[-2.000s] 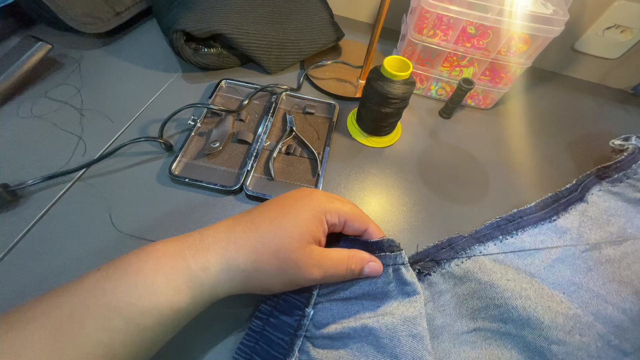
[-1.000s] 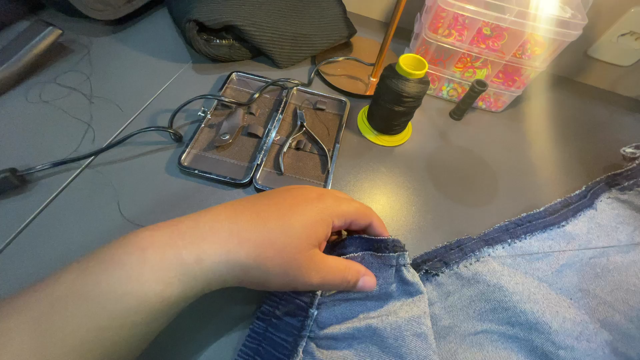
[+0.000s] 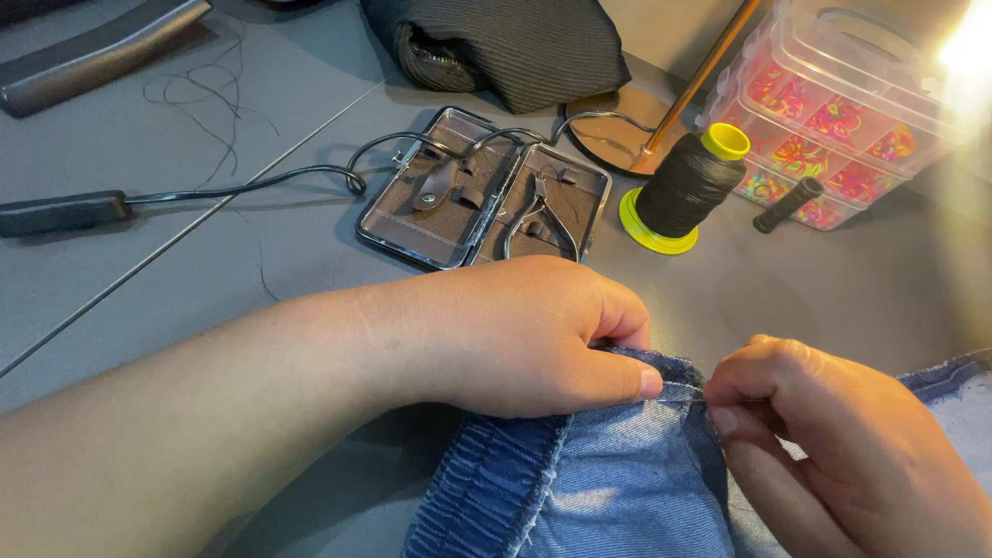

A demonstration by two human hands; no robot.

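My left hand (image 3: 535, 341) pinches the folded seam edge of a blue denim garment (image 3: 635, 473) between thumb and fingers. Just to its right, my right hand (image 3: 821, 434) has thumb and forefinger pinched together at the same edge, on something thin, perhaps a needle or thread, that runs toward my left thumb. A gathered denim band (image 3: 488, 480) lies below my left hand. Beyond the hands, an opened manicure case (image 3: 434, 225) holds cuticle nippers (image 3: 540, 217). A spool of black thread (image 3: 686, 186) with a yellow base stands to the right of the case.
A clear plastic organizer (image 3: 837, 116) with colorful contents stands at the back right, a small black cylinder (image 3: 788, 205) before it. A copper-colored lamp base (image 3: 620, 132), a black ribbed fabric item (image 3: 511, 46), a black cable (image 3: 256, 184) and loose dark thread (image 3: 232, 101) lie about the grey table.
My right hand has come into view from the right and is now at the denim edge beside my left hand. My left hand keeps its pinch on the cloth.
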